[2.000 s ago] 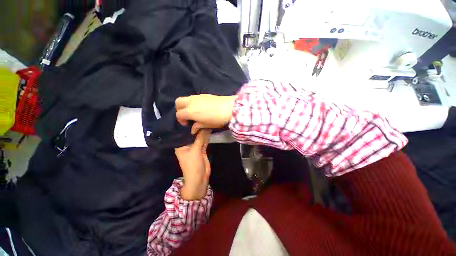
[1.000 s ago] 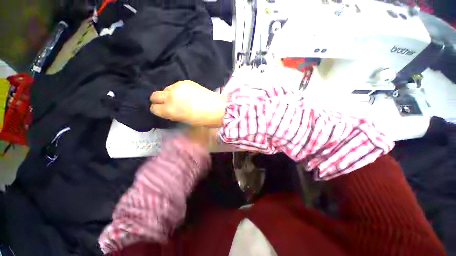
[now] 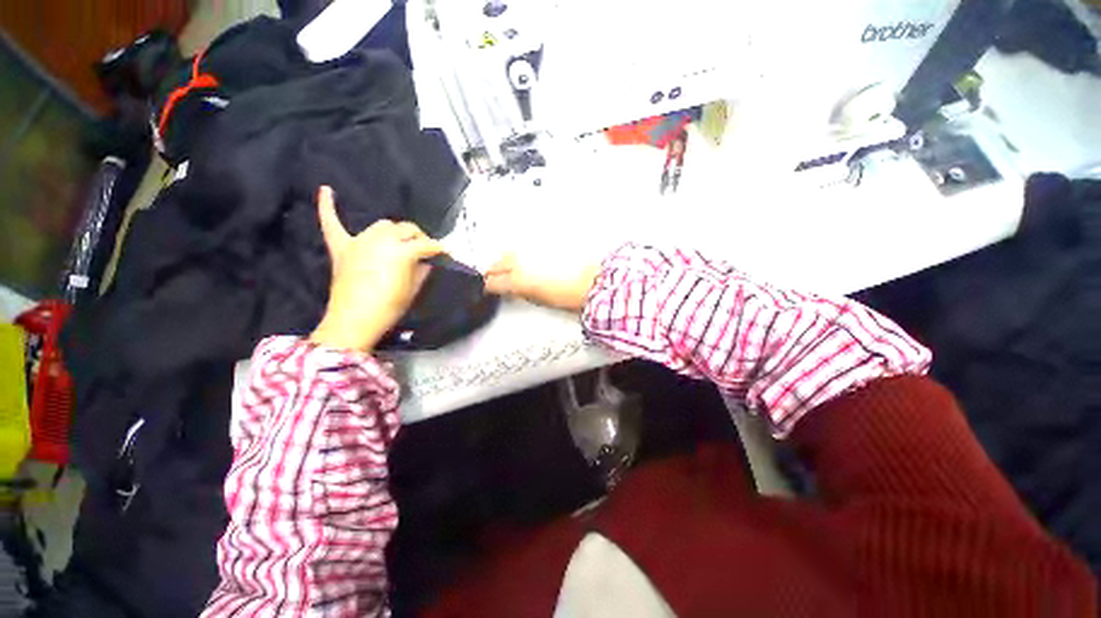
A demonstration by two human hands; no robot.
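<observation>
A large black garment (image 3: 278, 157) is heaped at the left and over the machine bed (image 3: 483, 377). My left hand (image 3: 371, 275) lies on it, index finger stretched out and the other fingers bent on the cloth. My right hand (image 3: 537, 280) pinches the right end of a small folded black edge (image 3: 454, 302) between its fingertips. The edge lies in front of the needle area (image 3: 513, 157) of the white sewing machine (image 3: 749, 60), not under it. Whether my left fingertips grip the cloth is partly hidden.
A dark red item with snips (image 3: 674, 151) lies under the machine head. Bobbin winder fittings (image 3: 887, 143) are at the right. Red (image 3: 48, 380) and yellow (image 3: 12, 398) baskets stand at far left. A metal knee pad (image 3: 600, 423) hangs below the table edge. Black cloth (image 3: 1014, 326) lies at right.
My left hand has come from below my right hand onto the cloth at the left. My right hand has shifted right with the folded edge. The camera view has turned, so the machine appears further left.
</observation>
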